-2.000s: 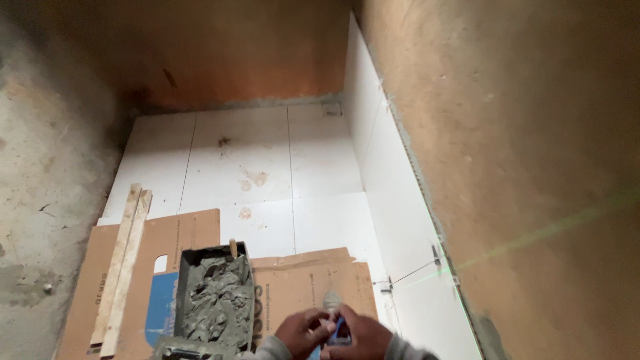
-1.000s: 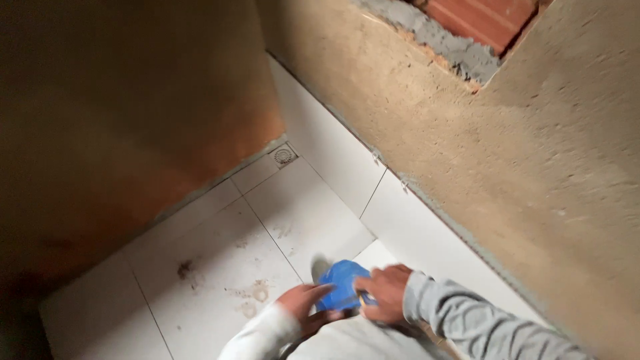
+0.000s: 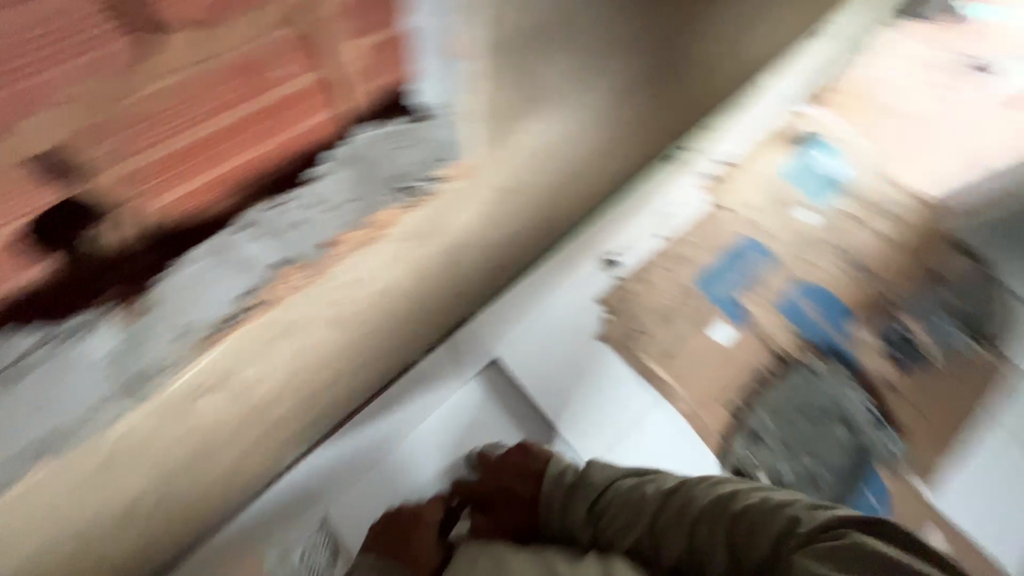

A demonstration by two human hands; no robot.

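Note:
My left hand (image 3: 408,534) and my right hand (image 3: 506,490) are close together at the bottom of the view, over white tiles (image 3: 472,412). Something small and pale shows at the fingertips of my right hand, too blurred to name. What my left hand touches cannot be made out. The right sleeve runs off toward the lower right corner.
Above left, a wall opening shows red hollow bricks (image 3: 224,104) with rough grey mortar (image 3: 200,240) at its edge. Cardboard (image 3: 664,320) with blue patches covers floor at the right. A round mass of grey mortar (image 3: 808,432) stands there, beside my right arm.
The view has swung strongly to the right. A blue object was at my hands one second ago; none is seen there now. My hands remain close together.

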